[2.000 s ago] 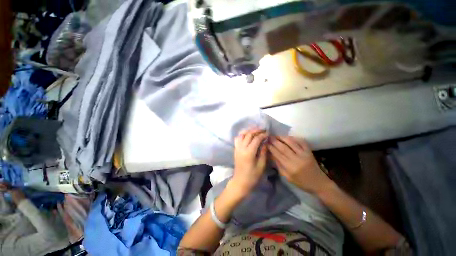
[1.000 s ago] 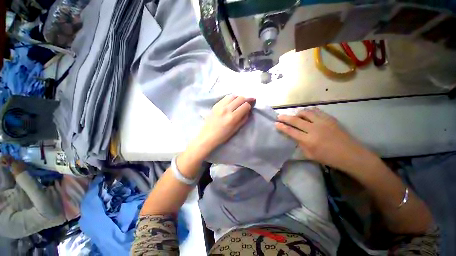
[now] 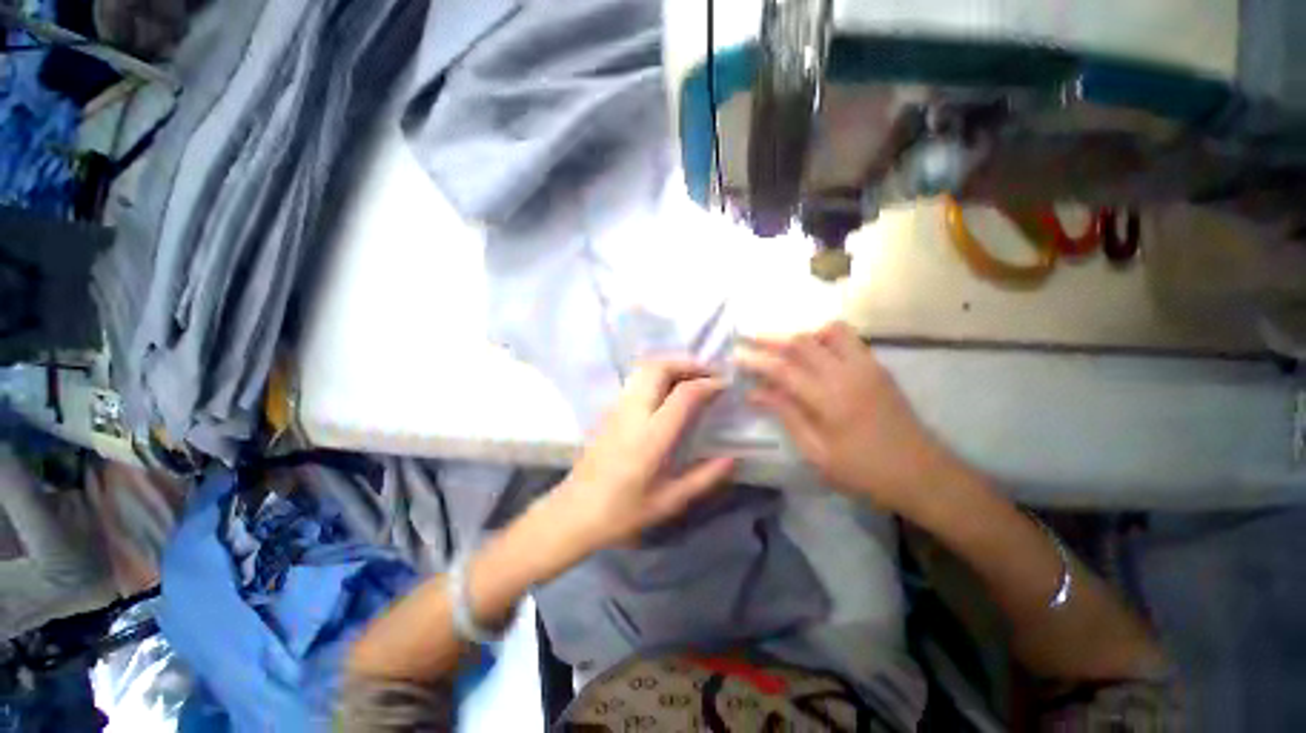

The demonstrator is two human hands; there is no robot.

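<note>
A grey garment piece (image 3: pixel 559 272) lies on the white table left of and below the needle area, washed out by the lamp glow. My left hand (image 3: pixel 645 451) is on its near edge, thumb apart from the fingers. My right hand (image 3: pixel 831 401) lies beside it, fingertips on the same edge, close to the left fingertips. The cloth between my fingertips is blurred and overexposed. The sewing machine head (image 3: pixel 974 72) stands above and to the right of my hands. Another grey piece (image 3: pixel 673 573) lies on my lap.
Layered grey panels (image 3: pixel 244 215) hang over the table's left side. Blue cloth (image 3: pixel 272 602) is crumpled at lower left. Yellow and red scissor loops (image 3: pixel 995 244) lie behind the needle. Darker grey cloth (image 3: pixel 1217 616) hangs at lower right. A dark box-like part is at the far left.
The near flap of cloth that hung between my hands is no longer spread out. My hands have come closer together at the edge. The view has shifted, blurring the machine head.
</note>
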